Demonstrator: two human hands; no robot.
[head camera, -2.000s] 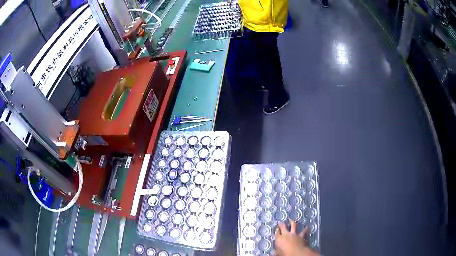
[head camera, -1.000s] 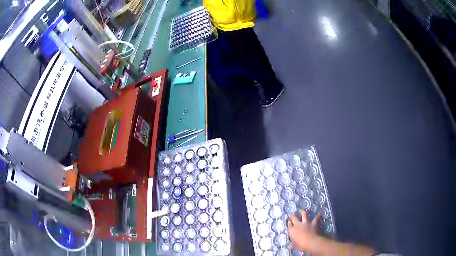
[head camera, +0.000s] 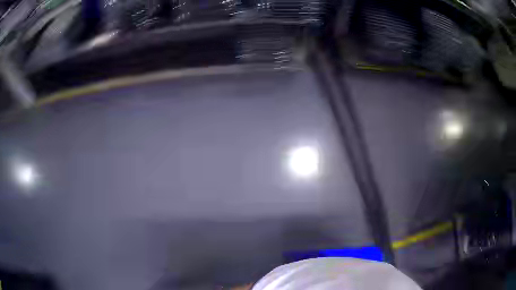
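The view is strongly blurred. Neither of my hands can be made out. A white, rounded, cloth-like shape is cut off by the bottom edge; I cannot tell whether it is a sleeve or something else. A small orange-brown patch shows at its left, too cut off to name. A bright blue strip lies just behind the white shape. No tray or disc is in view.
Grey floor with bright light reflections fills the middle. A long dark band crosses it on the right. A yellow line shows at lower right. Dark, blurred equipment stands along the top.
The view has swung away from the bench to the floor and the equipment beyond. The red machine, both trays, the hand and the person in yellow have left the picture.
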